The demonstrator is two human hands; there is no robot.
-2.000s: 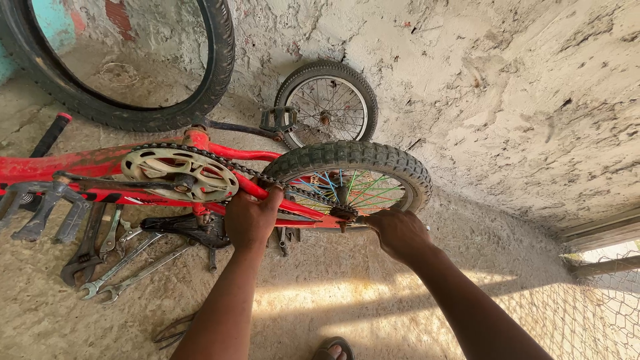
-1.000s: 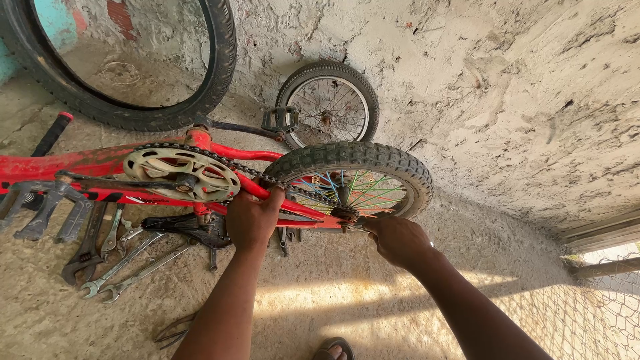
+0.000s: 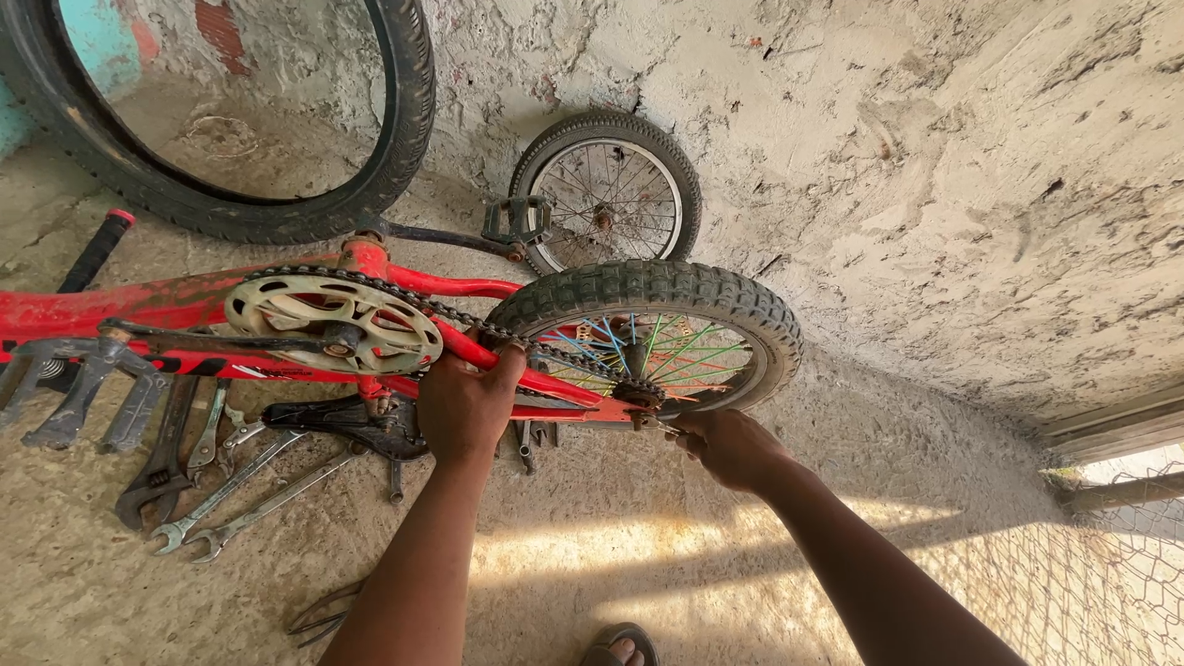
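A red bicycle frame stands upside down, its chainring and chain facing me. My left hand grips the red frame tube just behind the chainring, its fingers partly hidden behind the tube. At the rear axle, my right hand holds the end of a small metal wrench, whose head meets the axle nut below the rear sprocket. The knobby rear wheel, with coloured spokes, sits in the frame.
A loose tyre and a small spoked wheel lean by the rough wall. Open-end wrenches and an adjustable wrench lie on the floor, near the black saddle. Wire mesh is at lower right.
My right hand has shifted a little down and away from the axle, and the small wrench now shows between it and the nut. My left hand stays on the frame.
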